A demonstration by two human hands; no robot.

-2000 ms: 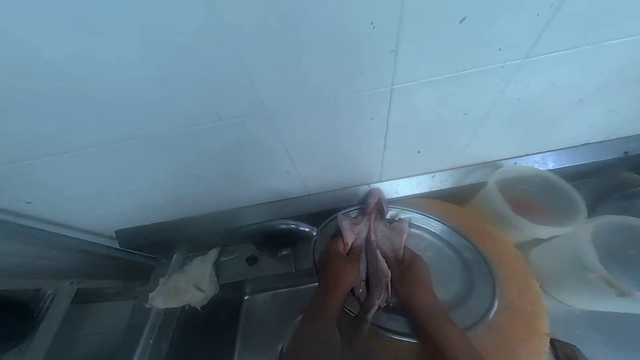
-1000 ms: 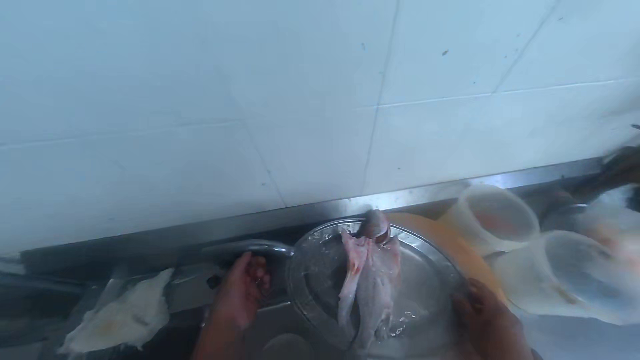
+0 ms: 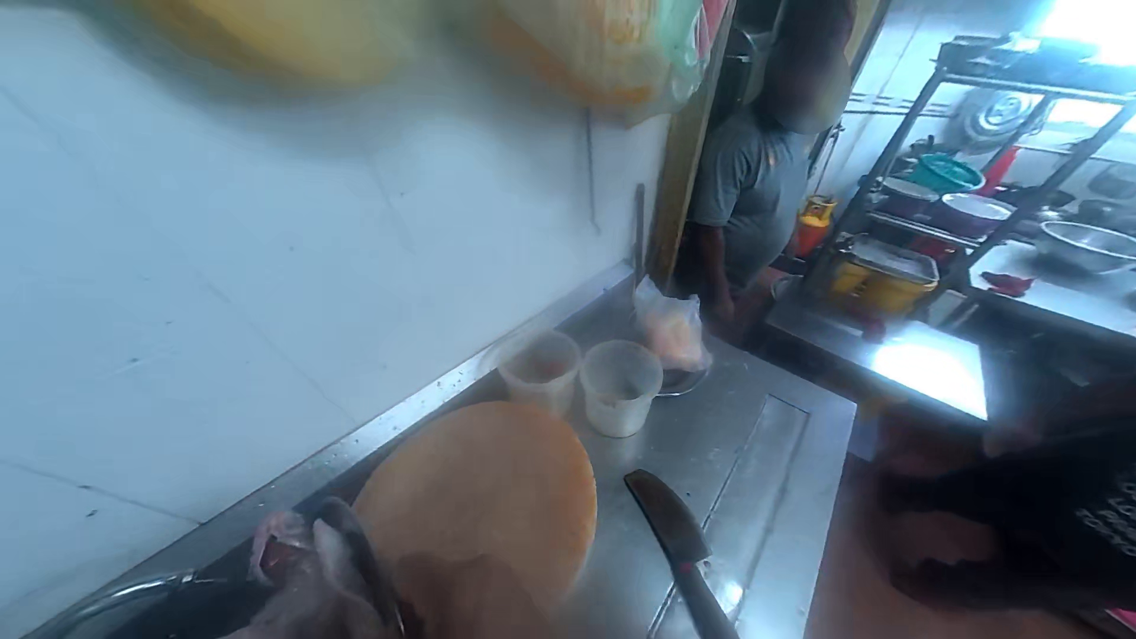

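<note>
A raw, pale pink, cut-open carcass, seemingly a fish (image 3: 297,568), lies at the lower left against an oval metal plate (image 3: 377,564), which is tilted and cut off by the bottom edge. My right hand (image 3: 475,595) is a brown blur at the plate's right rim, over the near part of a round orange-tan chopping board (image 3: 488,479); it appears to hold the rim, its fingers unclear. My left hand is out of view. To the right of the board, a cleaver-like knife (image 3: 670,519) lies on the steel counter (image 3: 754,426), its handle toward the bottom edge.
Two translucent plastic tubs (image 3: 540,368) (image 3: 621,390) stand behind the board, beside a plastic bag (image 3: 673,333) on a dish. A metal tap (image 3: 133,595) is lower left. One person (image 3: 754,186) stands beyond the counter, another (image 3: 1021,515) at right. Bags hang overhead; a rack (image 3: 941,204) holds basins.
The view has swung far to the right. The plate with the carcass has moved off the board, which now shows bare. My left hand, apart from the plate a second ago, has left the view.
</note>
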